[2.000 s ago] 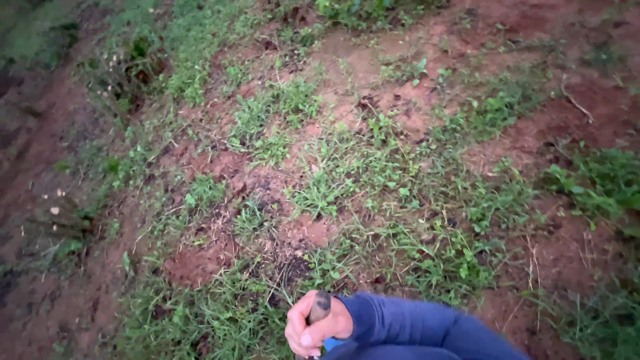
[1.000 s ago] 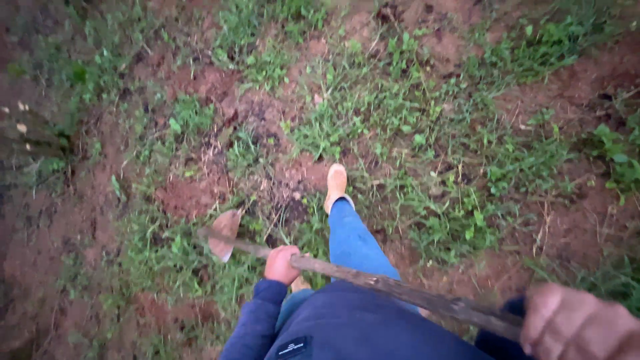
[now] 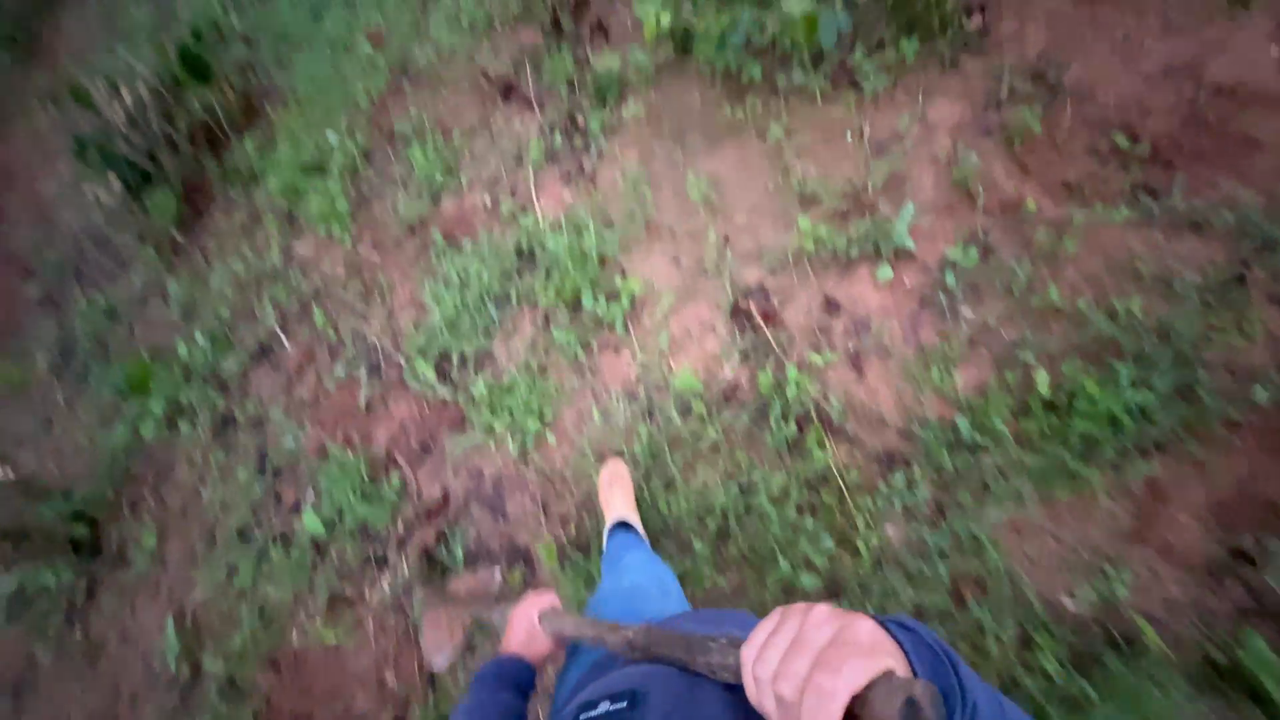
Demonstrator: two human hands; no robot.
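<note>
A hoe with a rough wooden handle [image 3: 650, 643] lies across the front of my body, low in the view. My right hand [image 3: 825, 660] is closed around the handle near its thick butt end. Farther along, toward the blade, my left hand [image 3: 530, 627] grips the same handle. The hoe's blade [image 3: 443, 635] shows blurred to the left of my left hand, over the ground. Both sleeves are dark blue.
My light-coloured boot [image 3: 617, 492] and blue trouser leg [image 3: 635, 575] reach forward onto reddish soil [image 3: 700, 230] with patches of weeds [image 3: 510, 405]. A darker bushy plant [image 3: 150, 130] stands at upper left.
My right hand has moved left along or with the handle, closer to my left hand. Two seconds ago only one hand on the handle end showed. The view has shifted forward over the ground.
</note>
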